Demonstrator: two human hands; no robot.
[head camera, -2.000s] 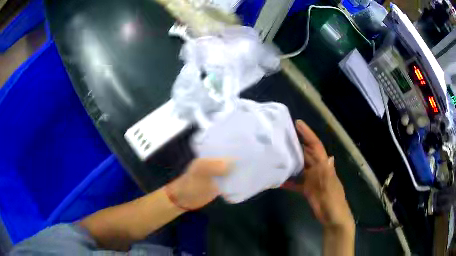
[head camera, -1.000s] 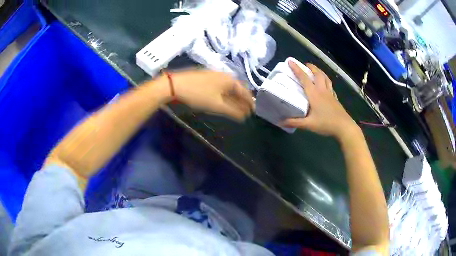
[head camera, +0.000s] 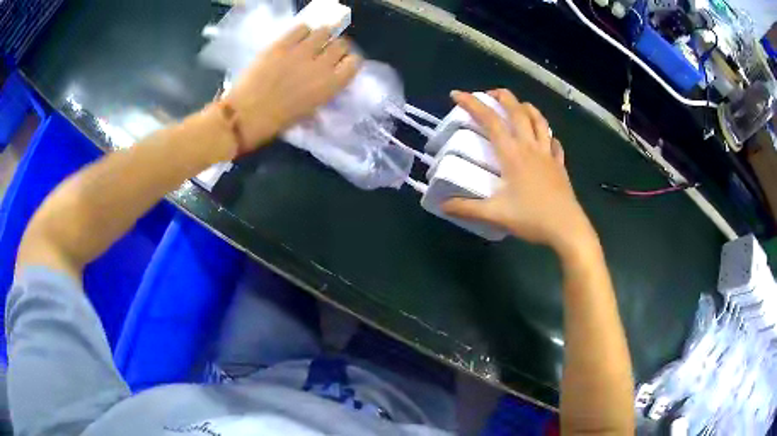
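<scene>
My right hand (head camera: 530, 174) is closed over a row of white extension socket units (head camera: 464, 170) standing side by side on the dark-green bench. White cords run left from them into bagged power cords (head camera: 362, 128) in clear crinkly plastic. My left hand (head camera: 294, 81) is slightly blurred and lies over the upper left part of the bags, fingers towards the bench back. Whether it grips them is hidden. A white long power strip (head camera: 326, 15) shows beyond my left fingers; its middle is hidden by my hand and the plastic.
More white socket units (head camera: 743, 264) with bagged cords (head camera: 724, 375) are piled at the right. A dark-pink wire (head camera: 647, 189) lies near the bench's back edge. A blue object (head camera: 669, 61) and white cable (head camera: 626, 58) are behind. Blue bins (head camera: 175, 298) stand below the bench at left.
My left hand has moved up and left, from beside the units onto the bagged cords. My right hand stays on the units, whose row now shows more clearly. The view has shifted right, showing more of the pile.
</scene>
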